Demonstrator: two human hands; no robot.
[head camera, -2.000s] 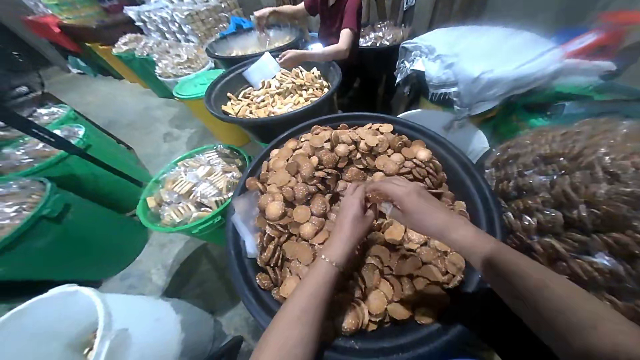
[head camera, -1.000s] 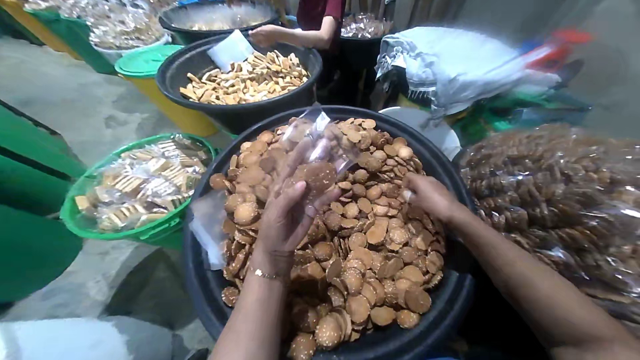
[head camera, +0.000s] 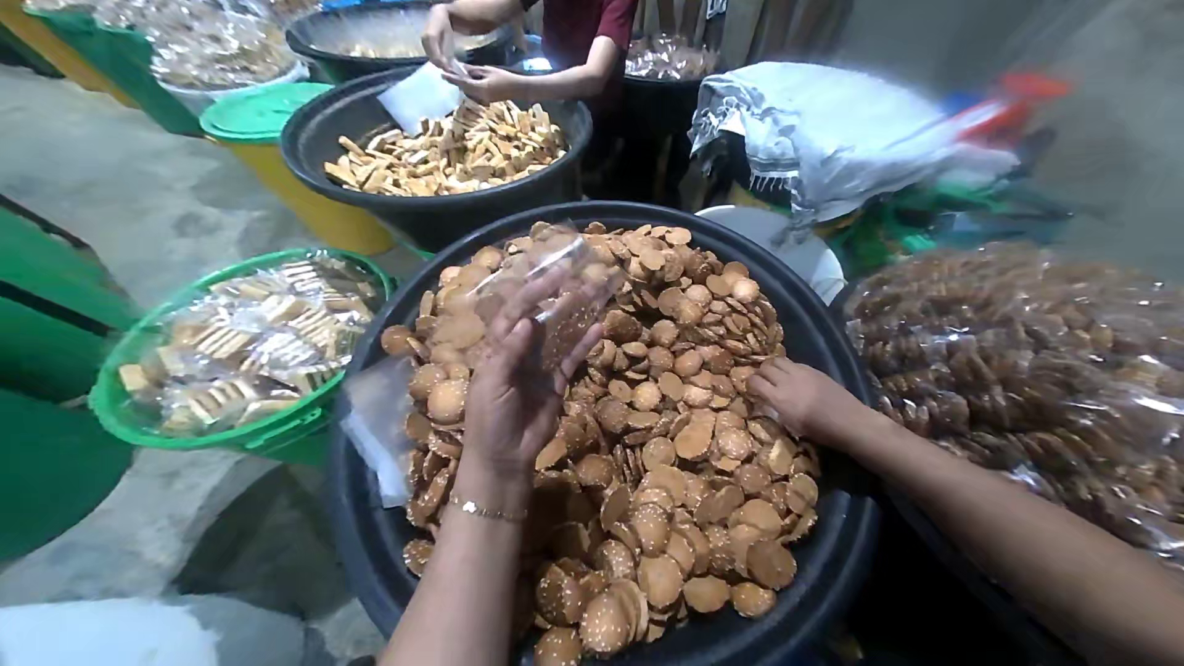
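A large black plastic tub (head camera: 846, 546) holds a heap of round brown sesame-topped cookies (head camera: 694, 435). Over the heap's left part, my left hand (head camera: 518, 388) holds a clear plastic bag (head camera: 555, 277), palm up with fingers spread under it; whether cookies are inside is hard to tell. At the right edge of the heap, my right hand (head camera: 800, 398) touches the cookies with its fingers bent down; its fingertips are partly hidden. Flat clear bags (head camera: 379, 430) lie against the tub's left inner wall.
A green bucket (head camera: 116, 407) of bagged biscuits stands left. Behind, a person's hands (head camera: 490, 83) work over a black tub (head camera: 310, 157) of stick biscuits. A yellow bin with a green lid (head camera: 254, 111) stands beside it. Bagged brown cookies (head camera: 1027, 370) are piled right; a white cloth (head camera: 832, 120) lies behind.
My hands were together over the cookies two seconds ago; they are now apart, the left holding up a clear bag. The co-worker's hands have come together above the rear tub.
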